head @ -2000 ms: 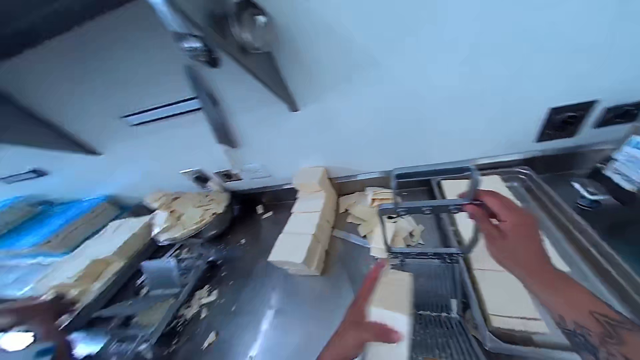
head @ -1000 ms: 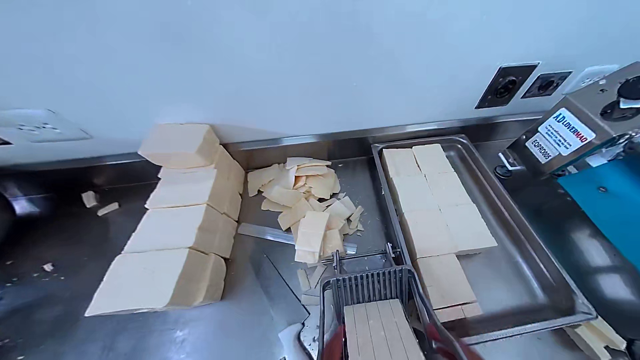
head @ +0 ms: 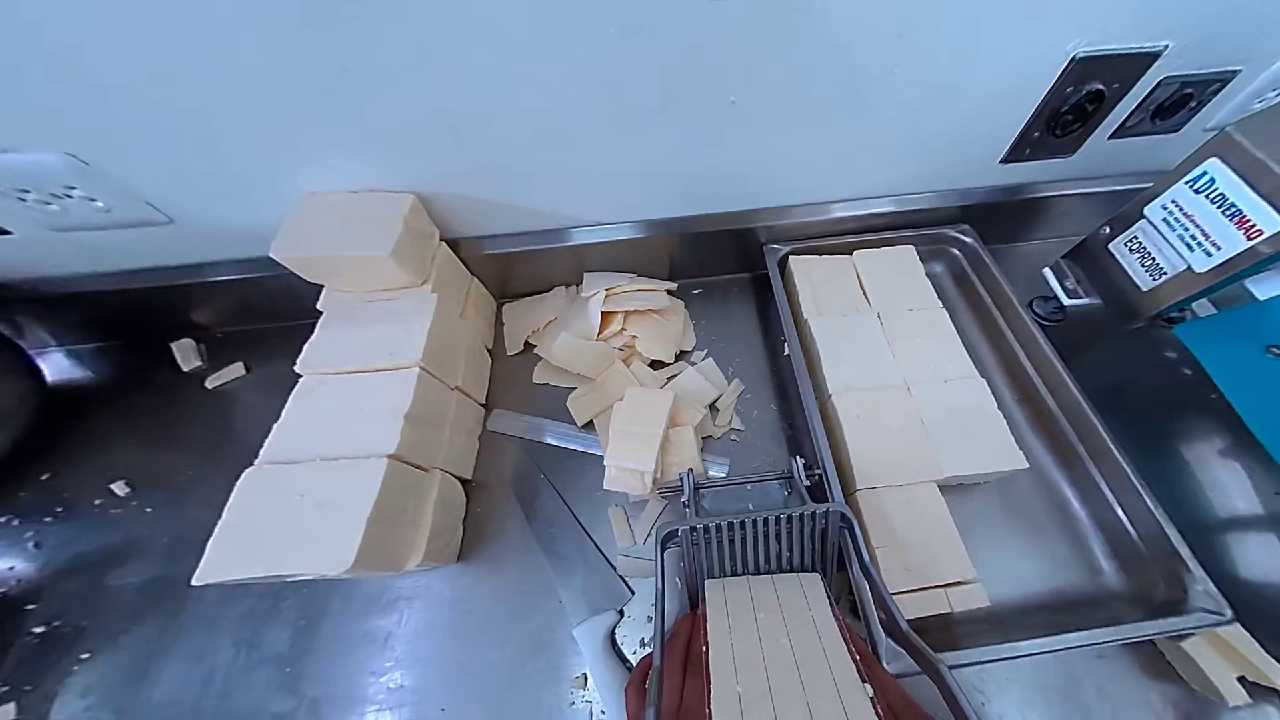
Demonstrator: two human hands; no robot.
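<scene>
At the bottom, a pale block cut into several parallel slices (head: 780, 645) lies within the metal frame of a wire or bar slicer (head: 765, 515). Dark red shapes flank it on both sides; whether they are my hands or cloth cannot be told. Neither hand shows plainly. Left of the slicer, a knife (head: 570, 535) with a white handle lies on the steel counter. Beyond the slicer is a pile of thin pale offcuts (head: 620, 350), which look like cheese, partly over a clear strip (head: 545, 430). Large pale blocks (head: 320, 510) stand in a row to the left.
On the right, a steel tray (head: 1090, 470) holds pale rectangular pieces (head: 880, 430) along its left side. A metal machine (head: 1170, 220) with labels stands beyond it, by a blue-green surface (head: 1240, 350). Wall sockets (head: 1085, 105) are above. Crumbs (head: 120, 488) dot the steel counter (head: 350, 650).
Two seconds ago one hand held the slicer's frame and the other a pale block beside it; now the block lies sliced inside the frame. The view has shifted.
</scene>
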